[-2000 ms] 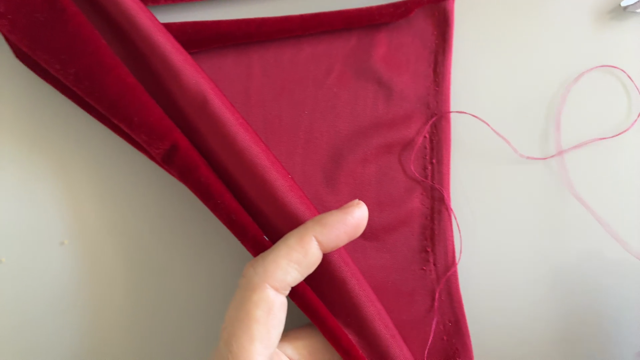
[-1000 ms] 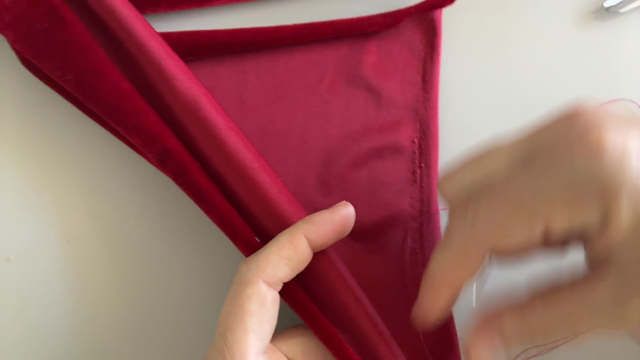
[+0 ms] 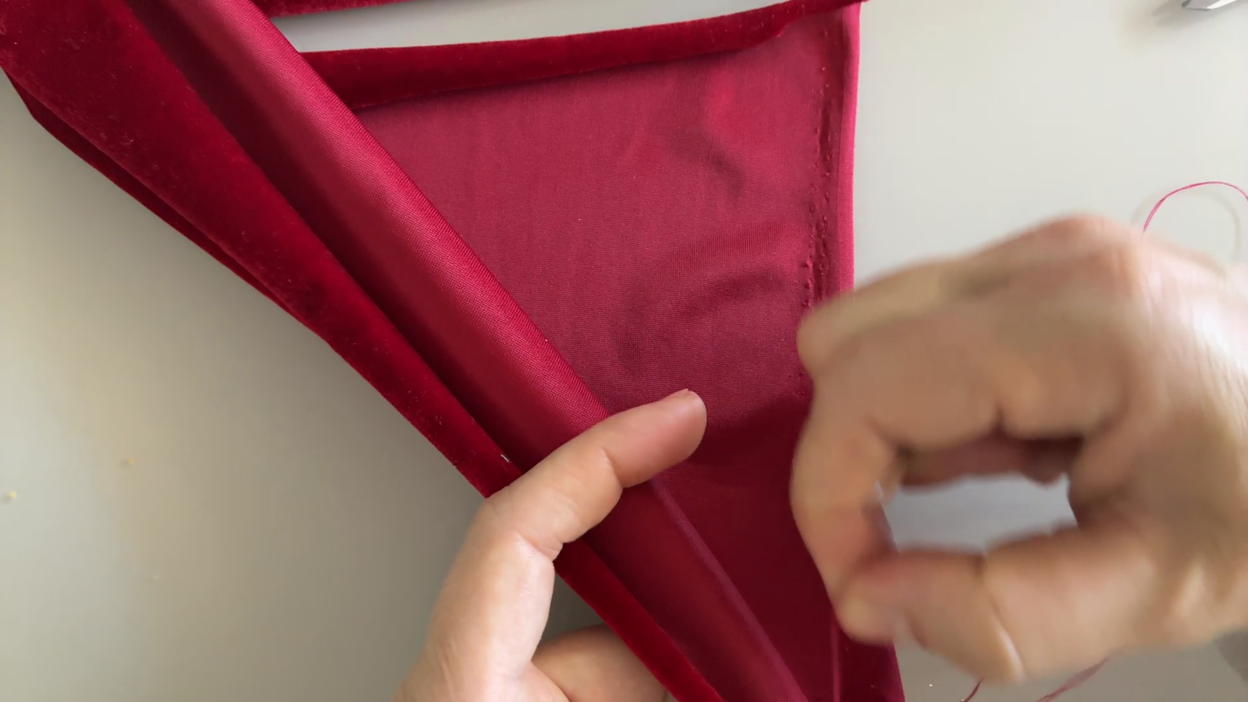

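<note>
Red velvet fabric (image 3: 604, 224) lies with its smooth underside up, a row of stitches running along its right edge. Its left part is folded over into a long roll (image 3: 458, 283). My left hand (image 3: 556, 536) grips this folded part from below, index finger across the top and thumb underneath. Over the lower right edge of the fabric is my right hand (image 3: 1014, 458), slightly blurred, with thumb and index fingertips pinched together. Whether a needle is between them cannot be made out. Pink thread (image 3: 1194, 185) shows beyond the right hand and again below it.
A light grey tabletop (image 3: 975, 127) lies under the fabric. Part of a metal object (image 3: 1212, 4) shows at the top right corner. Tiny yellowish crumbs (image 3: 12, 496) are on the surface at the left.
My right hand, out of view two seconds ago, came in from the right and now has its thumb and index fingertips together. My left hand keeps its hold on the fold.
</note>
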